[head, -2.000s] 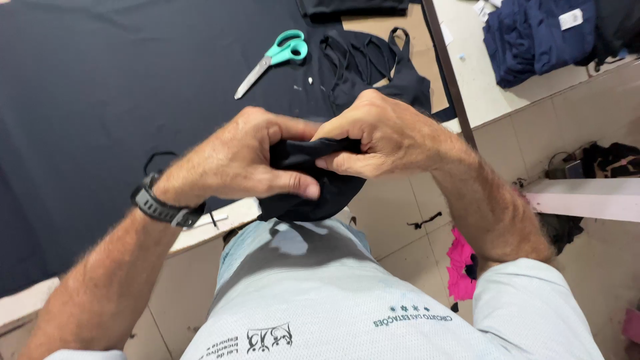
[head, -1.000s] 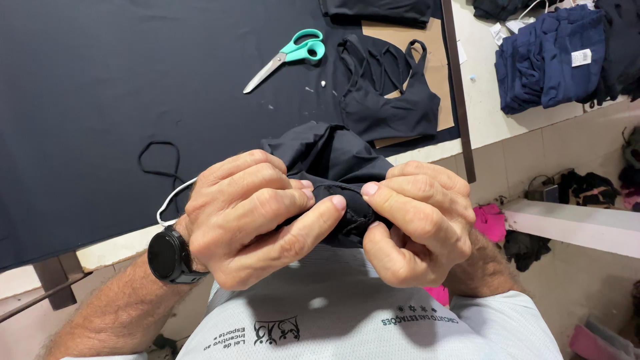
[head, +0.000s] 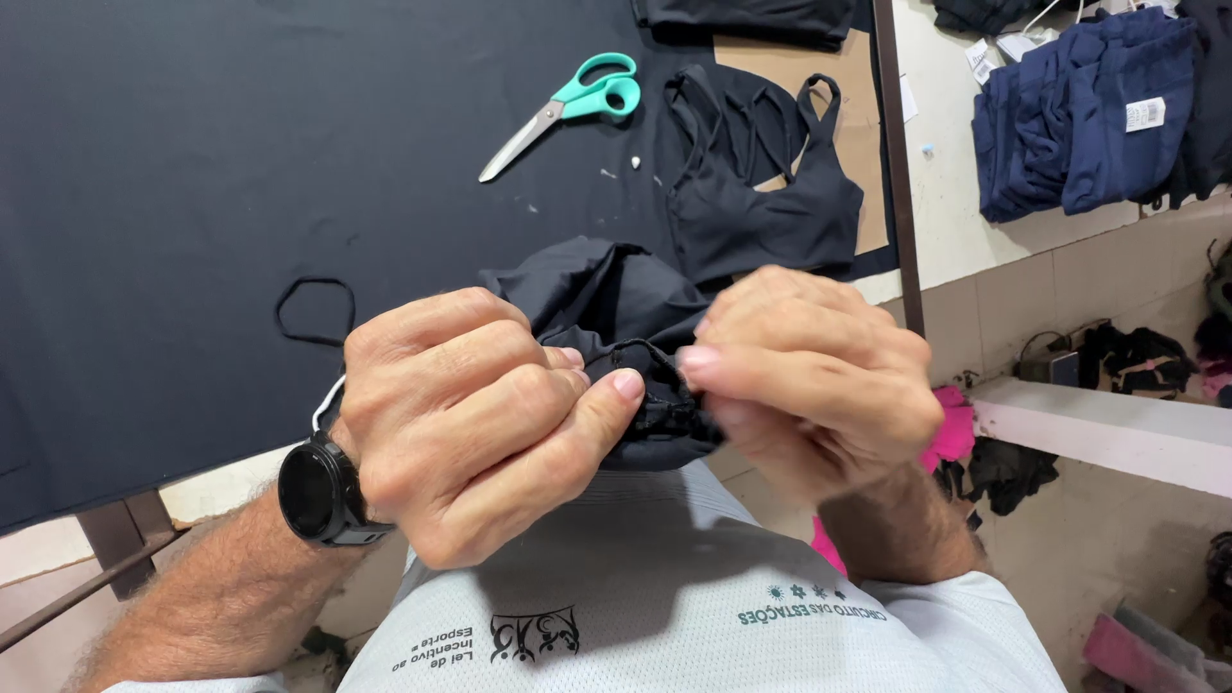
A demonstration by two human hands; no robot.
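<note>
A bunched black fabric garment point(head: 616, 289) lies between my hands at the table's near edge, its stitched seam turned up. My left hand point(head: 481, 423) pinches the seam between thumb and fingers. My right hand point(head: 818, 385) grips the seam's other side, its fingertips partly blurred. Beyond them, scissors with turquoise handles point(head: 602, 91) lie on the dark cloth. A black strappy sports bra point(head: 760, 221) rests to their right, partly on brown cardboard point(head: 861, 144). A loop of black cord point(head: 316, 310) lies left of my left hand.
Dark cloth point(head: 241, 144) covers the table, with a folded black garment point(head: 746, 17) at its far edge. Folded navy garments point(head: 1083, 115) with tags sit on a white surface at the right. Below, a pale beam point(head: 1107, 433) and black and pink fabric scraps point(head: 1011, 472) show near the floor.
Two seconds ago my hands held the garment bunched, its seam not in sight; now the seam shows between my fingers. Since one second ago my right hand has shifted slightly away from the left.
</note>
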